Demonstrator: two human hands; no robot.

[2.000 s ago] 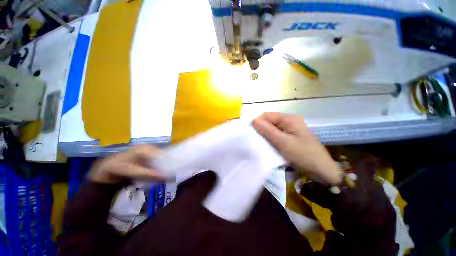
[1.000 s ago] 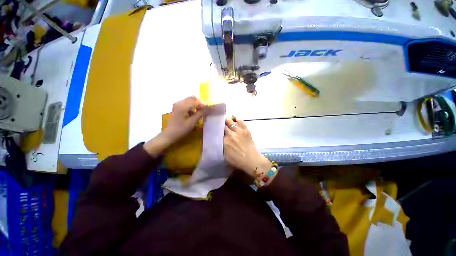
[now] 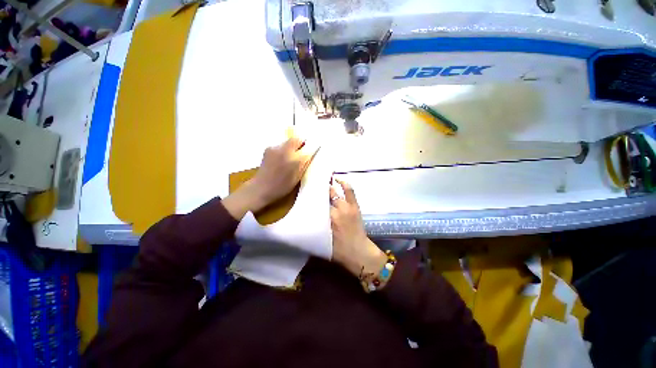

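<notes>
A white-backed fabric panel (image 3: 291, 241) runs from the presser foot (image 3: 325, 113) down over the table's front edge towards my lap. A mustard-yellow piece (image 3: 277, 208) shows under its left side. My left hand (image 3: 284, 167) holds the panel's left edge just below the foot, fingers bunched in the lamp's glare. My right hand (image 3: 347, 219) holds the panel's right edge, fingers bent, a ring and a beaded bracelet on it. The needle and the fabric's far end are washed out by the bright light.
A long yellow strip (image 3: 151, 122) lies on the table at the left. Green and yellow snips (image 3: 435, 118) lie on the bed. Scissors (image 3: 633, 164) are at the far right. Blue crates (image 3: 43, 309) stand lower left; yellow and white pieces (image 3: 532, 309) hang lower right.
Both hands keep to the panel. My left hand has moved slightly up towards the foot, my right hand slightly down. The panel's lower part has spread wider; the view has shifted slightly.
</notes>
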